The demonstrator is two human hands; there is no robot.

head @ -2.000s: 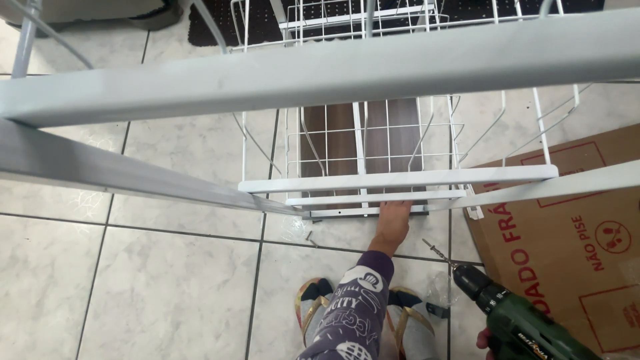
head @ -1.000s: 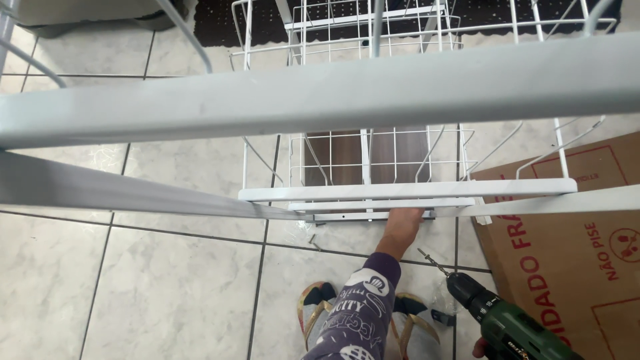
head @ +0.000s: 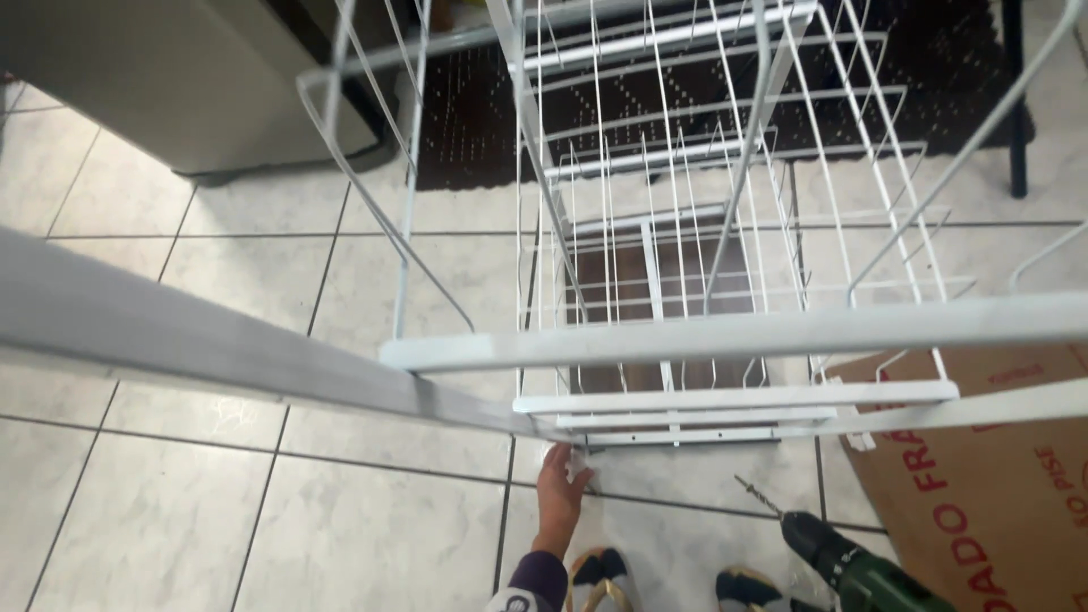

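A white metal rack with wire baskets (head: 731,397) stands before me, seen from above, with a wood-grain panel (head: 705,255) at its foot. My left hand (head: 559,493) reaches down to the front left corner of the rack's base, thumb and fingers apart around something small at the floor; whether it grips anything is unclear. At the lower right a green and black power drill (head: 850,561) with a drill bit (head: 756,495) points up and left. My right hand is outside the view.
A flattened cardboard sheet (head: 1003,476) with red print lies on the tiles at right. My feet in flip-flops (head: 599,578) are below the rack. A dark rug (head: 476,119) lies behind it, and a grey appliance (head: 238,85) stands at the upper left.
My left hand has moved left along the front edge of the base, from its right part to the left corner. The view has shifted, showing more of the rack.
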